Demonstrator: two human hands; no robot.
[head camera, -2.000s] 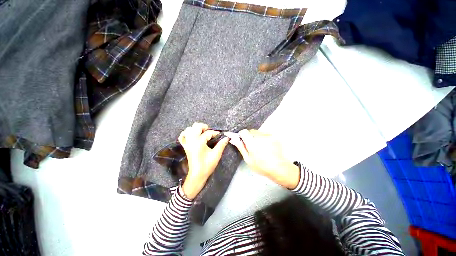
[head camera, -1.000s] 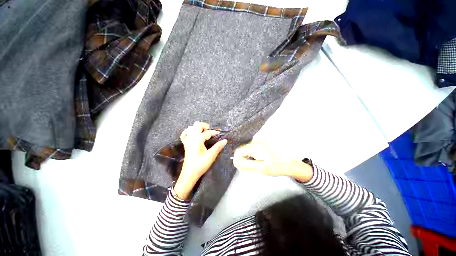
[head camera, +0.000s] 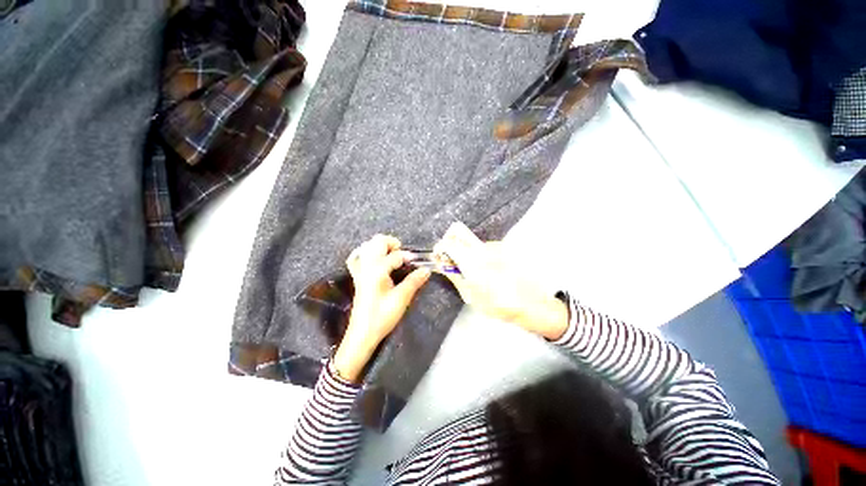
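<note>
A skirt lies inside out on the white table, its grey face (head camera: 418, 114) up, with plaid strips along its top and bottom edges and a plaid flap folded at the upper right. My left hand (head camera: 378, 289) pinches a fold of it near the lower middle, where some plaid shows. My right hand (head camera: 489, 280) touches the same spot from the right and holds small snips (head camera: 432, 264), with short silver blades and a bit of dark blue grip showing. The blades lie at my left fingertips. The rest of the snips is hidden in my palm.
A grey and plaid skirt heap (head camera: 76, 152) lies at the left, with a dark pile (head camera: 36, 418) below it. Navy garments (head camera: 741, 57) lie at the upper right, a grey garment (head camera: 831, 252) at the right edge. A blue crate or cover (head camera: 807, 361) and red object (head camera: 831, 456) are lower right.
My right hand moved off to the lower right, then came back up to the fold with the snip blades showing. My left hand has stayed on the fold. The skirt has barely moved.
</note>
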